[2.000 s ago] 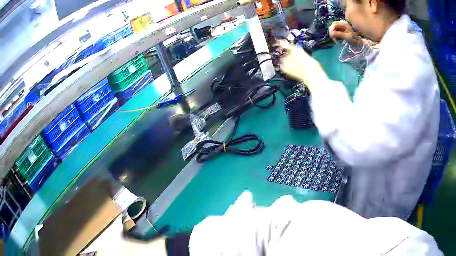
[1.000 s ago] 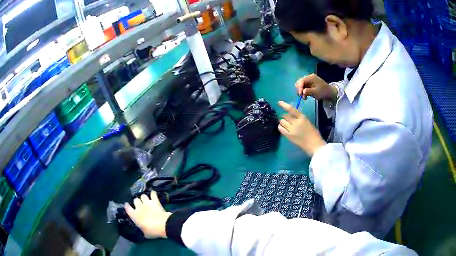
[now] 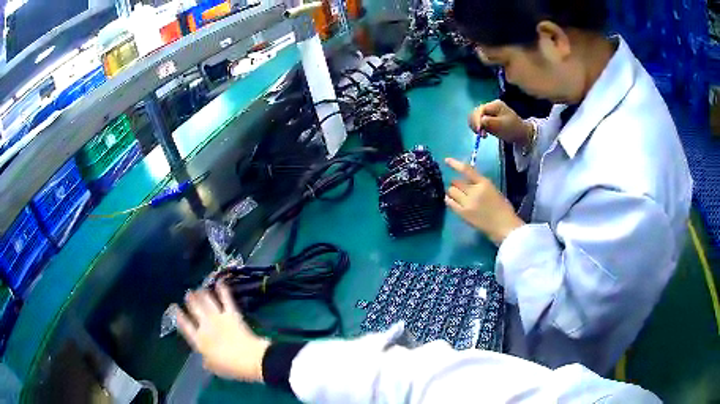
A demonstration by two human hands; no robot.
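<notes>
My right hand (image 3: 223, 335) is bare, fingers spread, palm down over the grey metal edge beside the teal mat. It holds nothing visible. Coiled black power cords (image 3: 300, 278) with a small yellow tie lie just beyond my fingers. Crinkled clear plastic (image 3: 168, 320) shows at my fingertips, and more clear plastic (image 3: 221, 237) lies on the dark belt. What lies directly under my hand is hidden. My left hand is out of view.
A speckled small parts sheet (image 3: 434, 304) lies above my forearm. A black housing (image 3: 411, 193) stands beyond it, with more cords and units behind. A neighbouring person in a white coat (image 3: 600, 205) holds a thin blue item. A metal post (image 3: 170, 146) stands left.
My right hand went from the lower left onto a dark item by the cords, and now has its fingers spread, off that item. More coiled cord shows than at first. The view has shifted.
</notes>
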